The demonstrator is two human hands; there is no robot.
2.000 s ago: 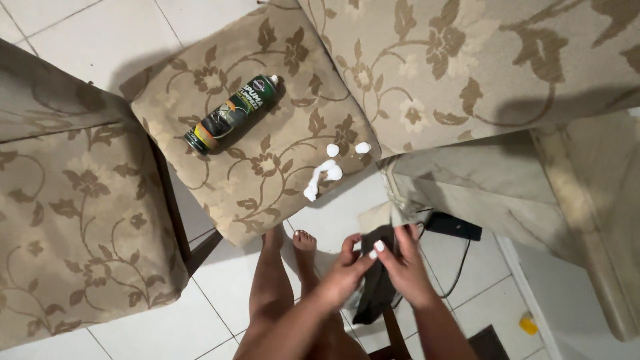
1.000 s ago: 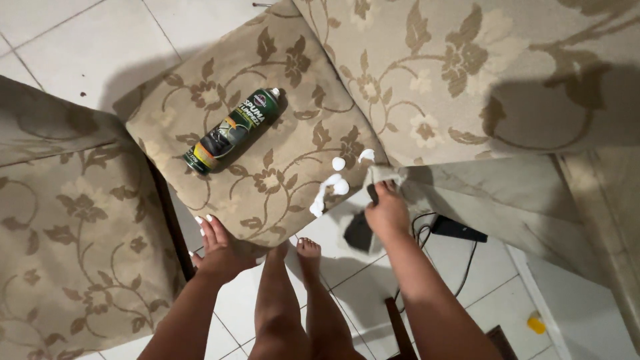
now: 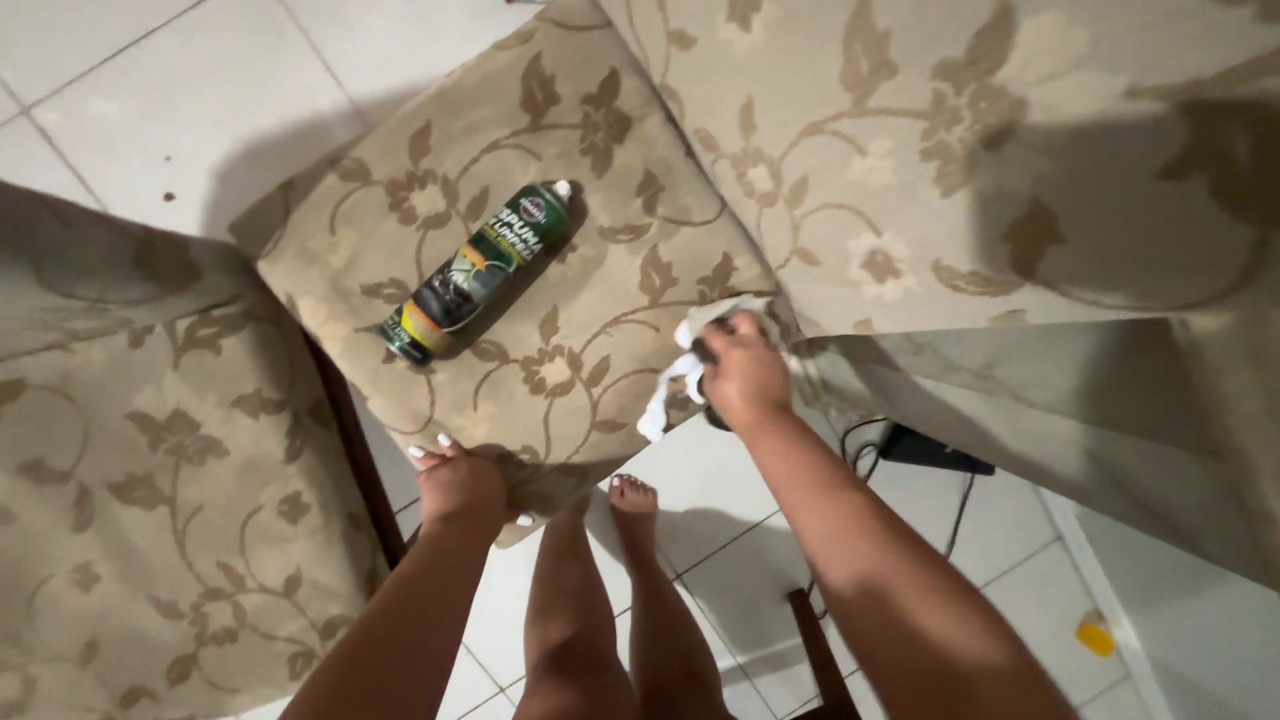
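Observation:
My right hand (image 3: pixel 745 375) holds a bunched cloth (image 3: pixel 745 308), dark and pale in parts, against the right corner of a floral upholstered chair seat (image 3: pixel 600 250). White foam (image 3: pixel 665 395) lies beside and partly under that hand. At the seat's near edge rests my left hand (image 3: pixel 465 490), its fingertips on the fabric and around the corner; whether it grips the edge cannot be told. A green aerosol can of cleaning foam (image 3: pixel 475 275) lies on its side on the seat, its white nozzle towards the far side.
The floral chair back (image 3: pixel 900 150) rises at the upper right. Another upholstered chair (image 3: pixel 180 480) stands at the left. On the tiled floor are a black device (image 3: pixel 935 450) with a cable and a small yellow object (image 3: pixel 1096 634). My legs and feet are below the seat.
Two seconds ago both hands were together on the cloth off the seat. My left hand has moved to the seat's near edge, and my right hand has brought the cloth onto the foam.

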